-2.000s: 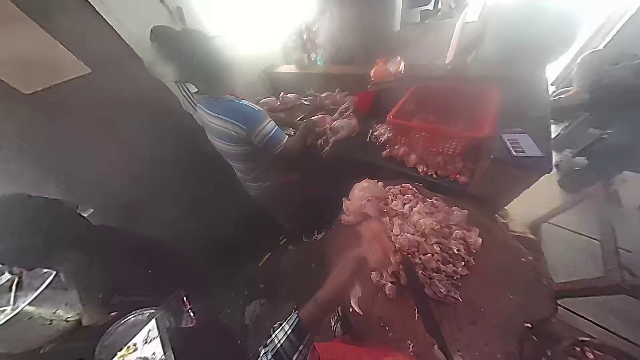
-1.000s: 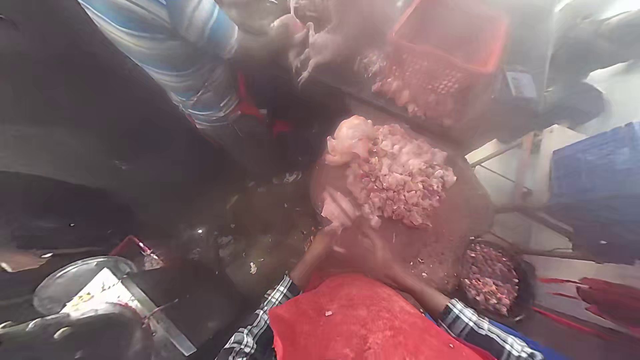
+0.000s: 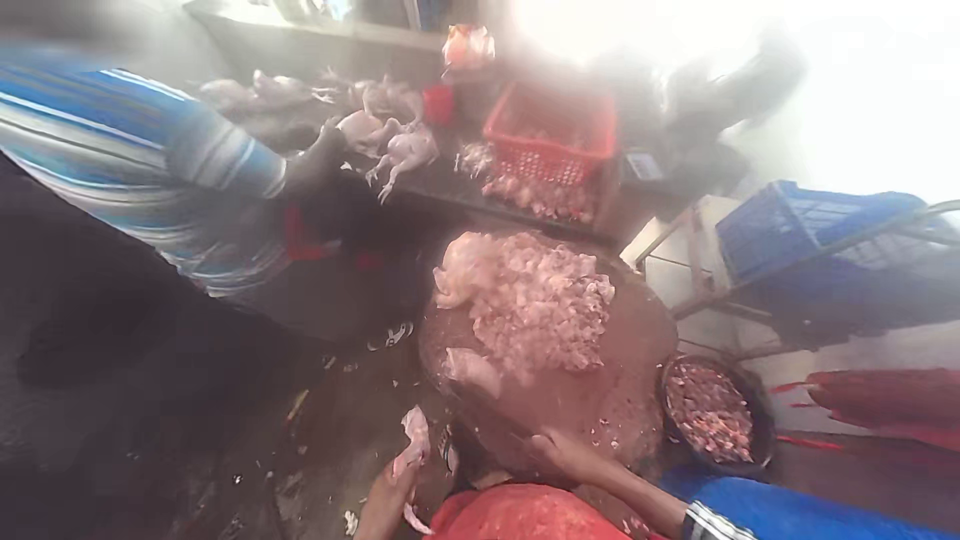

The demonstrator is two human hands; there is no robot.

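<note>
A round chopping block (image 3: 637, 330) bears a heap of chopped raw chicken (image 3: 544, 300), with a larger piece of chicken (image 3: 471, 371) at its near left. My left hand (image 3: 409, 469), left of the block and low in the view, is shut on a piece of raw chicken (image 3: 416, 431). My right hand (image 3: 551, 454) lies at the near edge of the block; the view is too blurred to tell whether it holds something. Dark shapes near both hands cannot be made out.
Beyond the block, a counter carries whole plucked chickens (image 3: 409, 150) and a red plastic basket (image 3: 555, 139) above more meat. A person in a striped shirt (image 3: 150, 165) works at the left. A tub of meat pieces (image 3: 712, 412) and a blue crate (image 3: 795, 225) are at the right.
My left hand has moved off the block to its left side with a piece of chicken. One second ago both hands were near each other at the block's near edge. The view has shifted.
</note>
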